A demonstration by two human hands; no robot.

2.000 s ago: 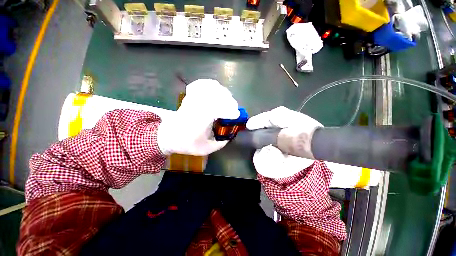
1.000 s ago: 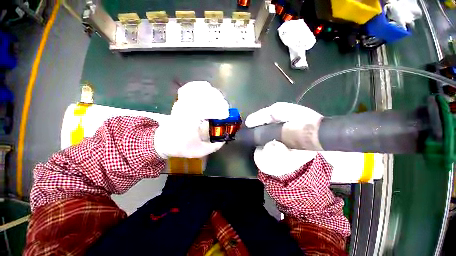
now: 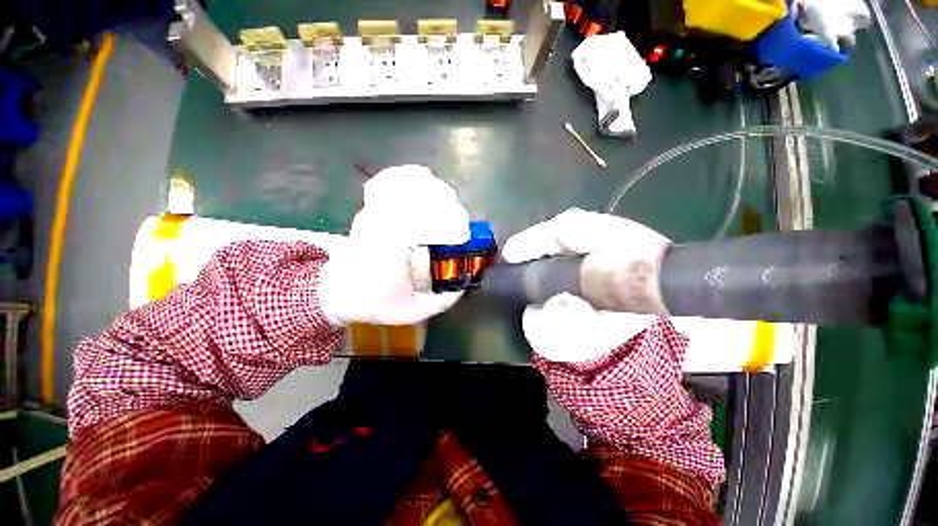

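Note:
My left hand (image 3: pixel 396 247), in a white glove, grips a wound coil component (image 3: pixel 463 257) with a blue top, orange-copper windings and a dark base. My right hand (image 3: pixel 591 277), also in a white glove, holds a long grey-black dispensing syringe (image 3: pixel 771 275) lying sideways. Its narrow front end points left at the coil's right side. The tip is blurred, and I cannot tell if it touches the coil. A green cap (image 3: pixel 914 283) closes the syringe's rear at the right.
A silver-white fixture (image 3: pixel 381 95) with gold-topped seats stands at the back. A loose white cloth or glove (image 3: pixel 614 77) and a thin swab (image 3: pixel 585 145) lie on the green mat. A clear hose (image 3: pixel 679 151) curves at right. Yellow bin (image 3: pixel 732 14) and blue bin (image 3: pixel 800 49) stand back right. White padded armrests (image 3: pixel 211 232) line the front.
Since two seconds ago, the coil in my left hand has turned slightly, showing more of its windings. The syringe's rear end has shifted a little up and to the right. Both hands keep their holds.

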